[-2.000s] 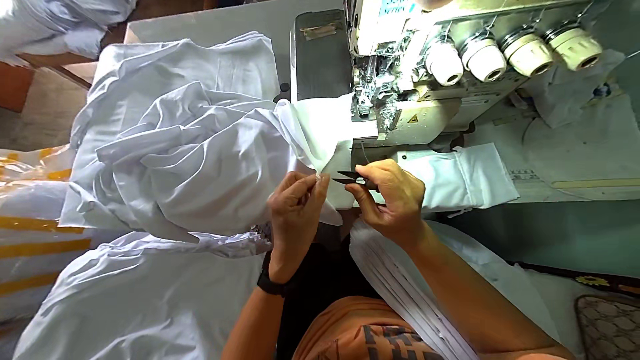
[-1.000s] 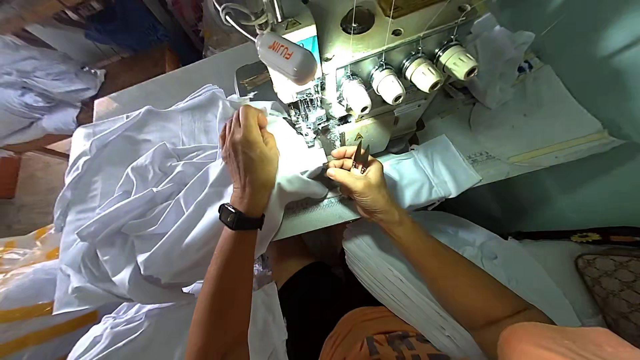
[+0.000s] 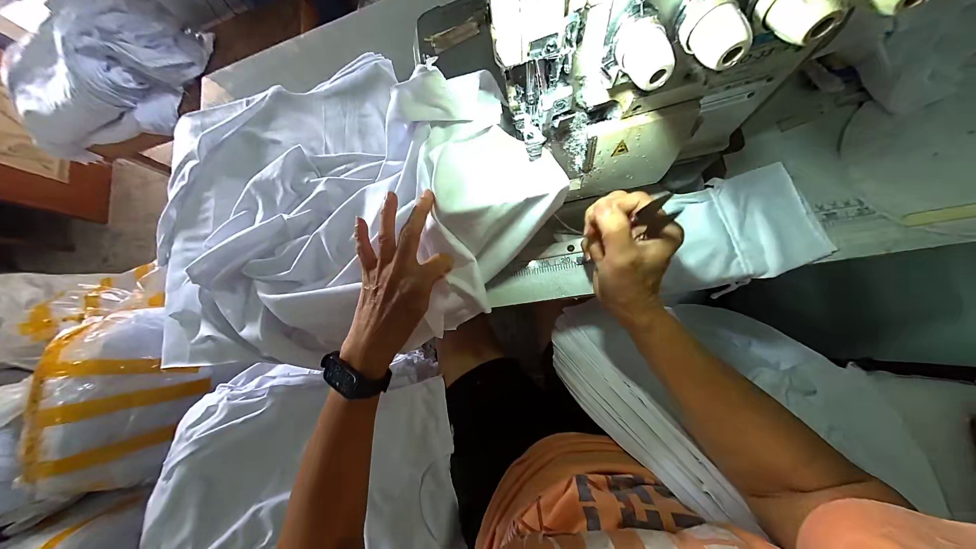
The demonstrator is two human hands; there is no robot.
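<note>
My left hand [image 3: 396, 267], its fingers spread, lies over a heap of white fabric [image 3: 305, 206] on the machine table. Closed around small dark thread snips [image 3: 654, 216] is my right hand [image 3: 629, 248], in front of the overlock sewing machine [image 3: 644, 141]. The white fabric reaches up to the machine's needle area [image 3: 534, 137], where the exact contact is hard to see. Right of my right hand lies a folded white fabric piece [image 3: 751, 225].
A printed ruler strip [image 3: 541, 265] runs along the table's front edge. Stacked white fabric [image 3: 648, 412] hangs below on the right, more white cloth [image 3: 305, 457] below on the left. Taped plastic bundles [image 3: 114, 389] stand at far left.
Two seconds ago both hands were together at the fabric edge with the snips; they are now apart. My left hand has come down from the fabric's upper part since one second ago, its fingers now spread.
</note>
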